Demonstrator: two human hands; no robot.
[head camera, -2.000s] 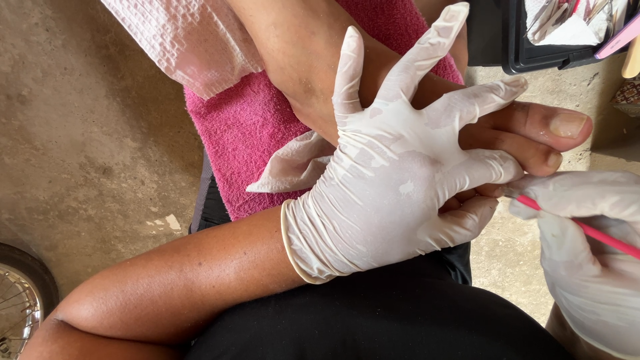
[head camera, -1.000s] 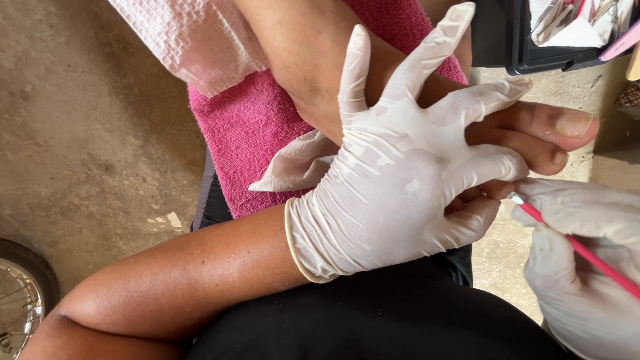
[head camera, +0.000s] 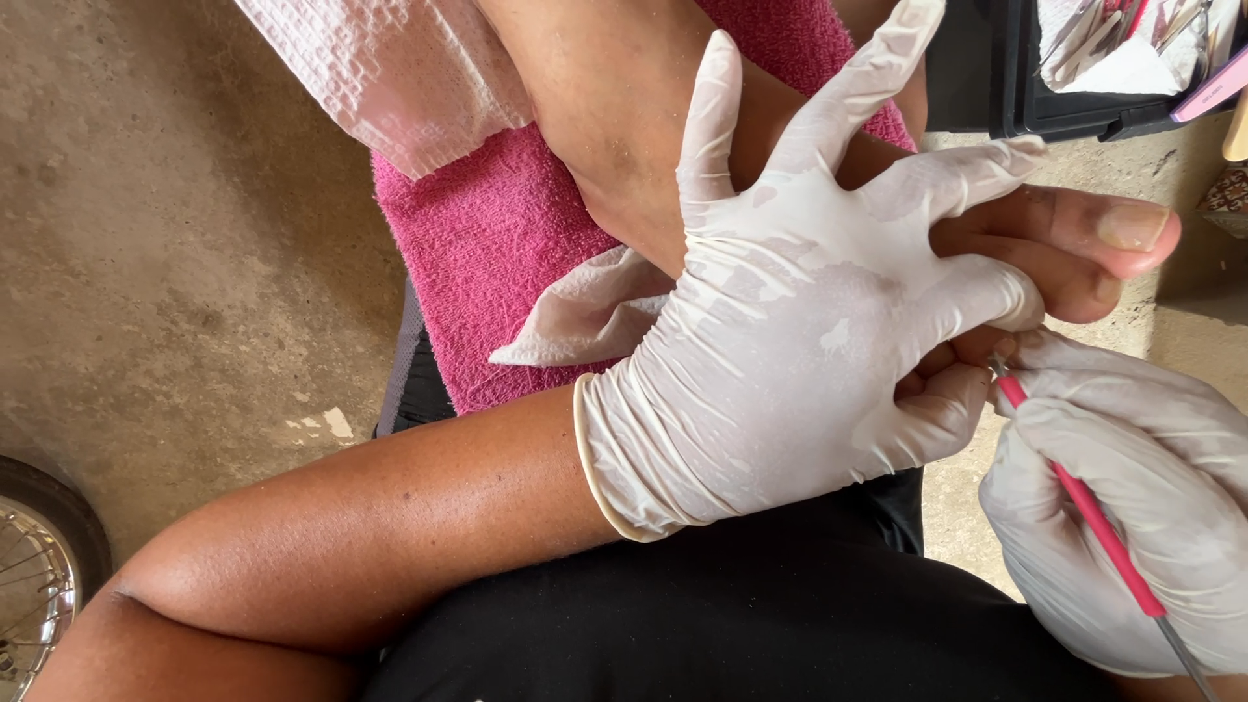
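My left hand (head camera: 799, 331), in a white latex-like glove, lies across another person's foot (head camera: 624, 117), its thumb and a finger closed on one of the smaller toes (head camera: 980, 343). The other fingers are spread over the foot. In my right hand (head camera: 1121, 487), gloved the same way, is a thin metal nail tool with a pink grip (head camera: 1102, 531). Its metal tip is at the end of the held toe; exact contact cannot be told. Beneath the foot lies a pink terry towel (head camera: 478, 263), with a crumpled white tissue (head camera: 590, 312) on it.
A textured paper towel (head camera: 400, 78) hangs by the ankle. At the upper right, a black tray (head camera: 1072, 122) holds tools on white paper, with a pink nail file (head camera: 1214, 93) over its edge. A spoked wheel (head camera: 58, 575) stands at the lower left on the concrete floor.
My right hand has shifted its hold, and the pink tool now stands at a steeper angle in the view. The left hand keeps its hold on the toe.
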